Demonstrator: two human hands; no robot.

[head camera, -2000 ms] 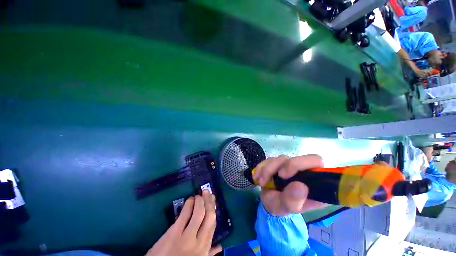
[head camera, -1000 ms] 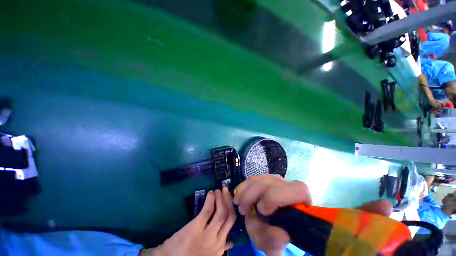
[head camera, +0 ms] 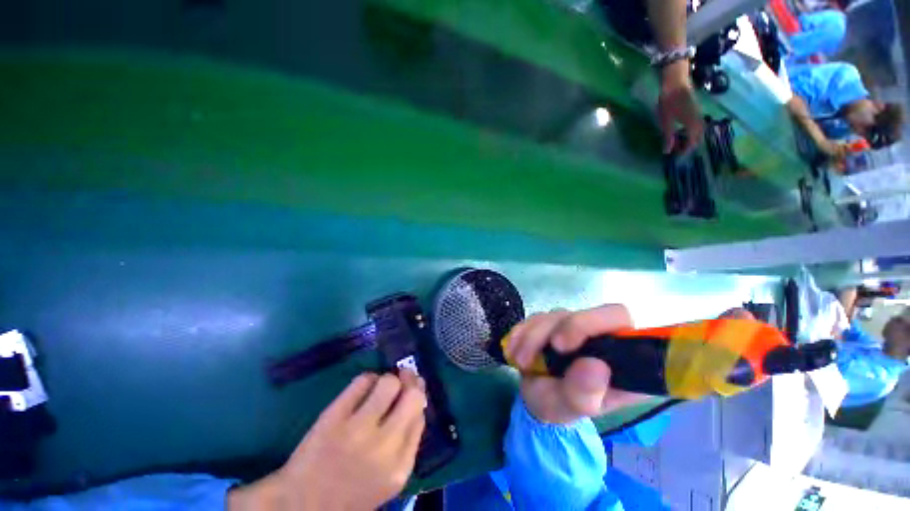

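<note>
A black plastic frame [head camera: 431, 411] lies on the green bench near its front edge, one ribbed arm pointing left. My left hand [head camera: 361, 439] rests over the frame, its fingertips at a small white piece [head camera: 407, 365] on it; the fingers hide part of the frame. My right hand [head camera: 571, 364] holds the yellow-orange and black electric screwdriver [head camera: 698, 361] nearly level, its tip end at the right rim of the round screw dish [head camera: 461, 321]. Dark screws cover the dish's right part.
Black parts with white pieces [head camera: 22, 374] lie at the far left. Across the bench, another person's hand [head camera: 681, 118] with a bracelet touches black frames [head camera: 688, 190]. A white metal upright [head camera: 778, 252] stands at the right. Other workers in blue [head camera: 830, 88] sit farther along.
My right hand and the screwdriver have moved from the frame to the screw dish. Another person's hand has come in at the top right, over the frames there.
</note>
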